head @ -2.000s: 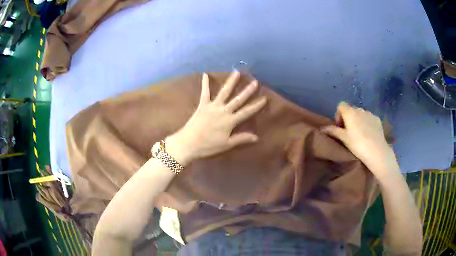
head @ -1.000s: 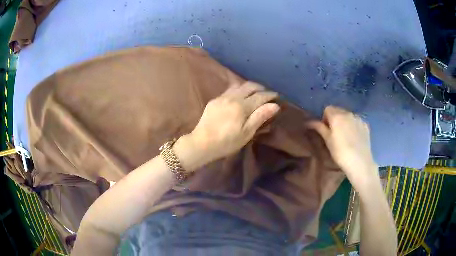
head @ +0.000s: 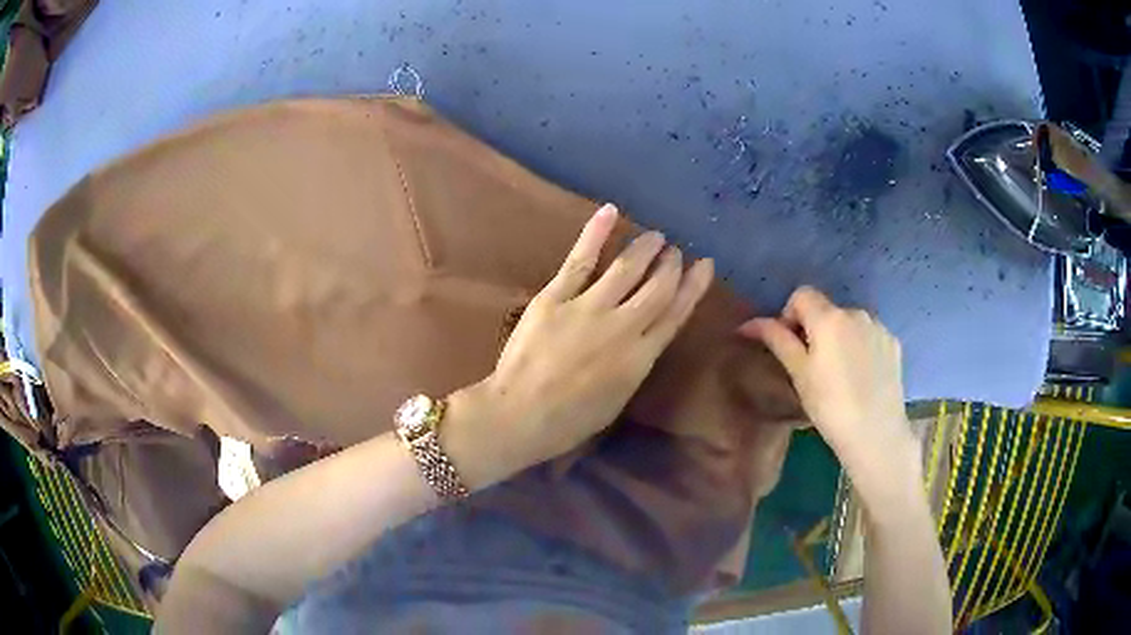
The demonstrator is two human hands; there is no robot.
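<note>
A large brown garment [head: 285,248] lies over the near part of the table and hangs over its near edge. A short stitched line shows on its upper part, and a pale thread curl [head: 406,82] lies at its far edge. My left hand [head: 595,323], with a wristwatch, lies on the cloth near its far right border, fingers slightly apart. My right hand [head: 837,366] pinches the garment's right end between thumb and fingers. A small off-white label [head: 236,468] shows at the near left.
A steam iron [head: 1011,180] stands at the right table edge, beside a shiny metal plate [head: 1094,292]. The blue-grey padded table [head: 695,75] has dark lint specks. More brown cloth [head: 37,50] lies at the far left. Yellow wire racks [head: 1011,496] are below.
The view has shifted right, so the table and iron appear further left. My left hand has gone from spread on the middle of the cloth to its right border. The cloth there is flatter.
</note>
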